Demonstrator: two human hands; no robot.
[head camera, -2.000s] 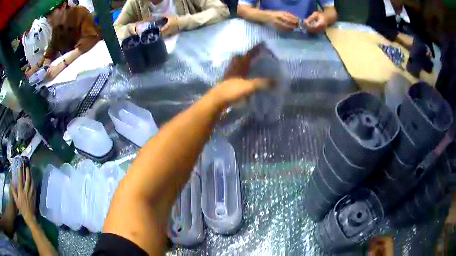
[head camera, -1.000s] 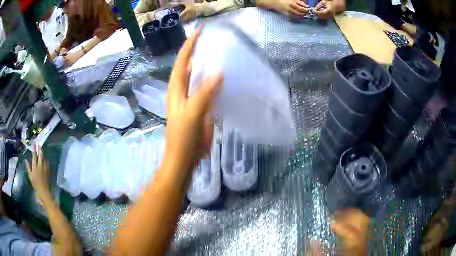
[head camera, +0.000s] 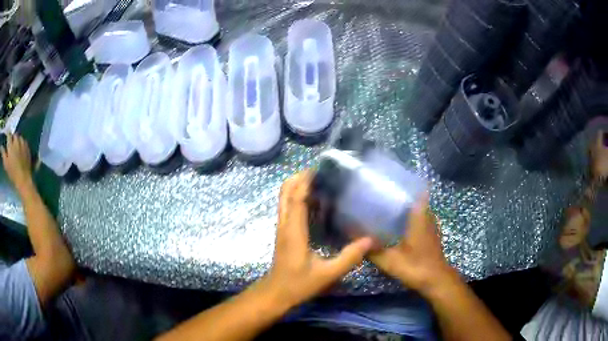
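Observation:
A shell-and-base unit (head camera: 377, 193) is held in front of me above the bubble wrap, blurred. Its frosted body faces right and a dark part shows at its left side. My left hand (head camera: 303, 233) grips the dark left side, with the thumb below. My right hand (head camera: 410, 250) holds the frosted right end. The fingers behind the unit are partly hidden. A row of translucent tank shells (head camera: 200, 106) stands at the left, with dark bands under several of them. One translucent tank shell (head camera: 310, 80) stands at the right end of the row.
Ribbed stacks of grey housing cups (head camera: 460, 60) stand at the right, one shorter stack (head camera: 453, 136) nearer. Bubble wrap (head camera: 167, 220) covers the tabletop. Another person's arm (head camera: 40, 213) rests at the left edge. Another person's tattooed arm (head camera: 577, 233) is at the right edge.
The view has tilted down. My left hand has drawn back from over the table with the frosted piece. Both my hands now hold a unit with a dark side.

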